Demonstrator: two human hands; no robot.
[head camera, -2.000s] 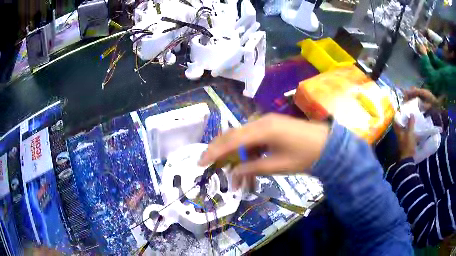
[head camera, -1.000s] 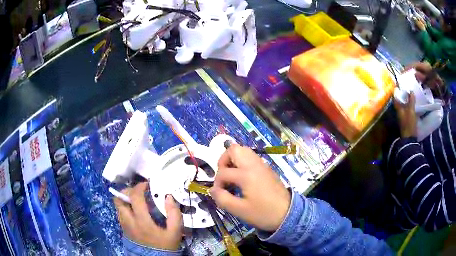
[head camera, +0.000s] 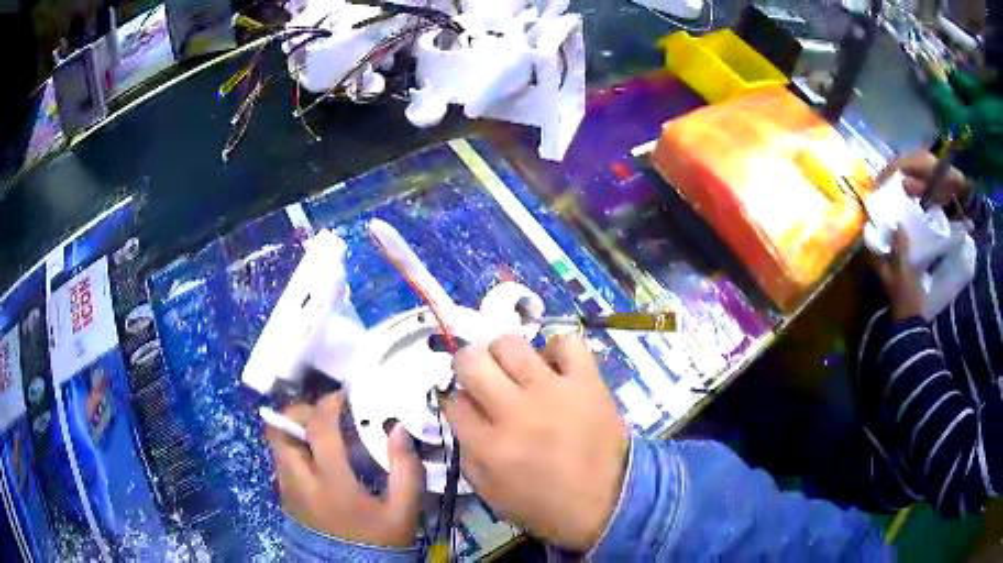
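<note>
The white round base (head camera: 379, 368) lies on the printed sheets, with a blocky white bracket (head camera: 302, 313) on its left and a ring lug at its upper right. My left hand (head camera: 346, 473) holds the base's lower left rim. My right hand (head camera: 539, 440) is over the base's right side, fingers bent at the wires near the centre hole; what its fingertips pinch is hidden. A red wire (head camera: 432, 302) runs up along a slim white stick. A black cable (head camera: 449, 484) hangs down from the centre. A yellow-taped wire end (head camera: 643, 321) sticks out right of the lug.
White units with loose wires (head camera: 473, 72) are piled beyond the sheets (head camera: 231, 330). A yellow bin (head camera: 720, 64) and an orange-yellow block (head camera: 770, 181) are at the right. A neighbour in a striped sleeve (head camera: 929, 385) holds a white part at far right.
The base was turned earlier, its bracket now at the left. My left hand came in and still holds the rim. Since a second ago my right hand has closed in over the wires, covering the centre's right side.
</note>
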